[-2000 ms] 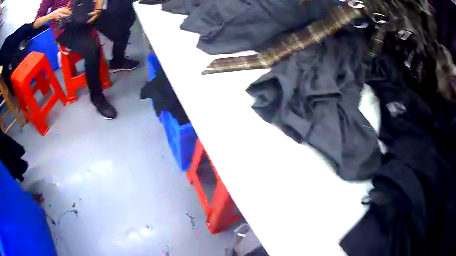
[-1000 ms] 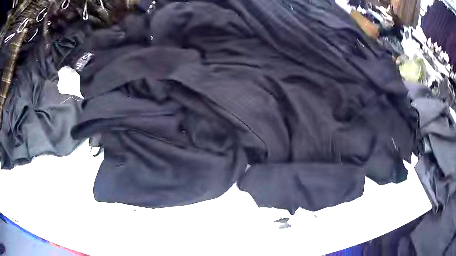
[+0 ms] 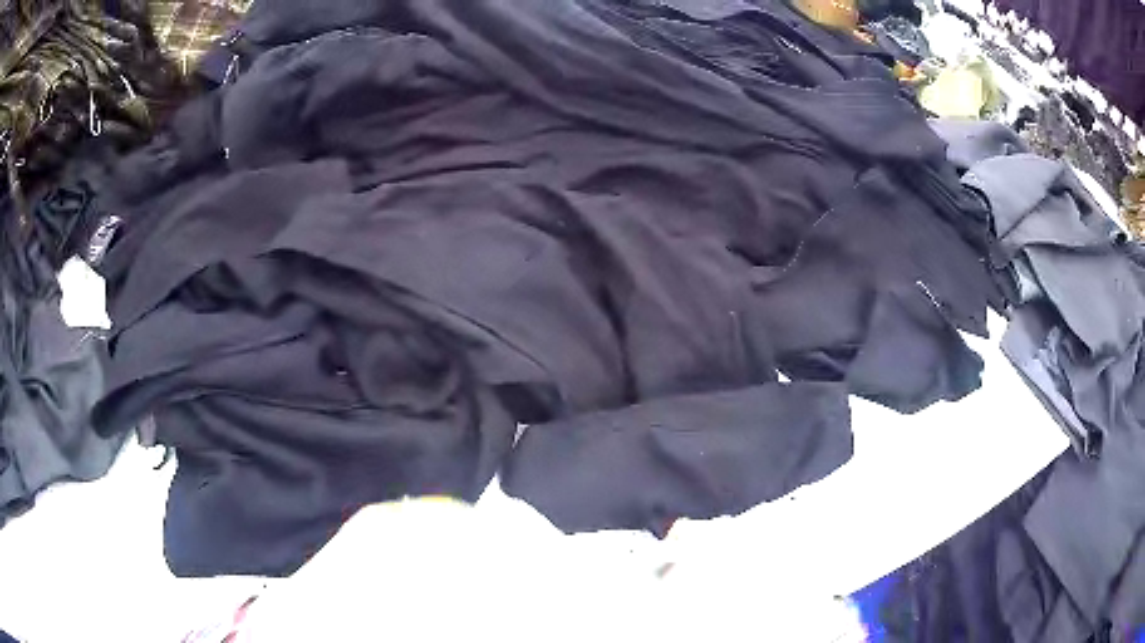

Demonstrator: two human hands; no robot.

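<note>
A large pile of black garments (image 3: 565, 251) fills the middle of the view, creased and layered, with loose panels hanging toward the table's front. Thin pale broken lines show on the cloth at the right. A washed-out white shape (image 3: 440, 565) at the bottom centre overlaps the lower edge of the black cloth. It has faint red and yellow at its rim, and I cannot tell what it is. I can make out neither my left hand nor my right hand.
The white table (image 3: 942, 440) curves around the pile. Grey garment pieces (image 3: 1067, 251) hang over its right side. More grey cloth (image 3: 57, 402) lies at the left. Brown plaid cloth with pale loops (image 3: 75, 63) lies at the upper left. Something blue (image 3: 879, 609) shows below the table edge.
The view has swung right from the aisle, stools and seated person to the black pile, then shifted slightly further right. The white shape at the bottom has appeared.
</note>
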